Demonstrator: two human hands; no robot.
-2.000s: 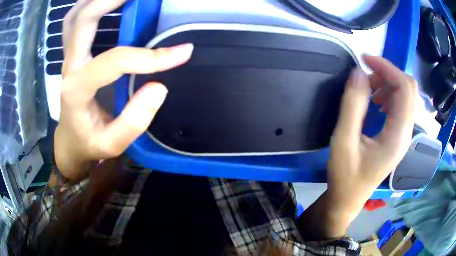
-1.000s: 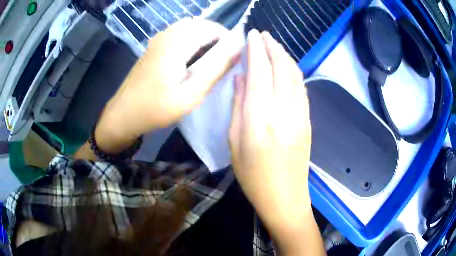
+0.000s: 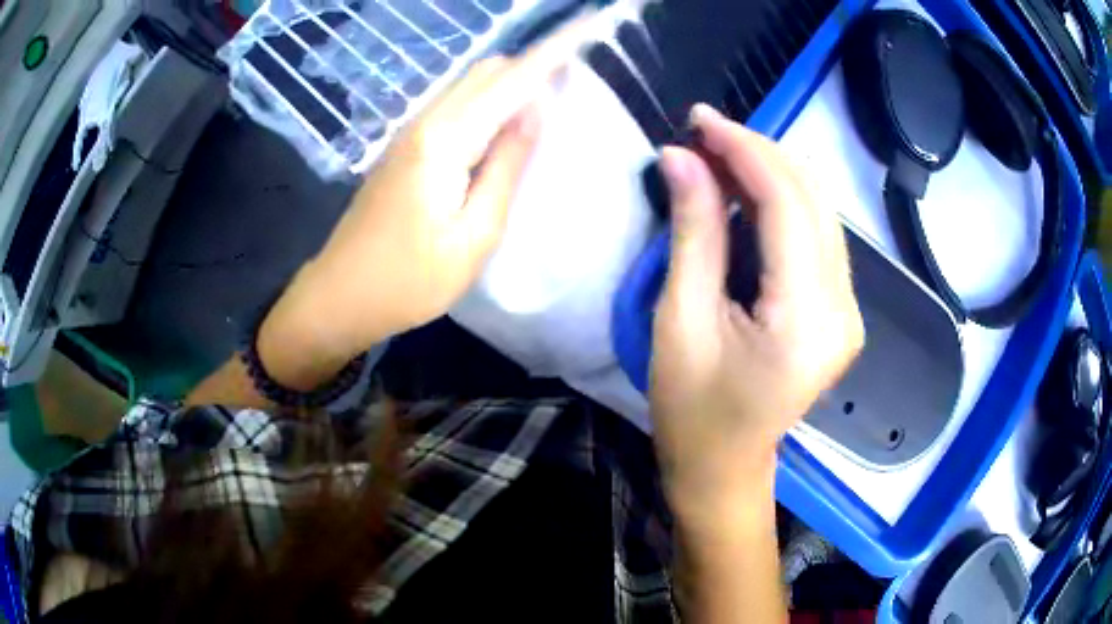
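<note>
The white liner sheet [image 3: 555, 201] carries rows of black strips [image 3: 780, 43] at its top right; its bare part hangs towards my lap. My left hand [image 3: 415, 219] holds the sheet's left side, its fingertips blurred. My right hand [image 3: 762, 293] is over the sheet's right side, thumb and fingertips pinched at the end of a dark strip; its other end is unclear. The dark oval base [image 3: 896, 354] lies in the blue tray [image 3: 854, 536], partly hidden behind my right hand. Black headphones [image 3: 917, 104] lie beside the base.
Crinkled clear plastic over slotted sheets [image 3: 354, 73] lies at the upper left. Pale equipment [image 3: 104, 232] stands at the far left, with a green-edged box [image 3: 61, 402] below. Another tray [image 3: 896, 603] with a grey base [image 3: 982, 585] and headphones is at the right.
My right hand has moved right, away from my left hand, and its fingertips are now pinched at a dark strip. The liner sheet shows more between my hands. My left hand has shifted slightly.
</note>
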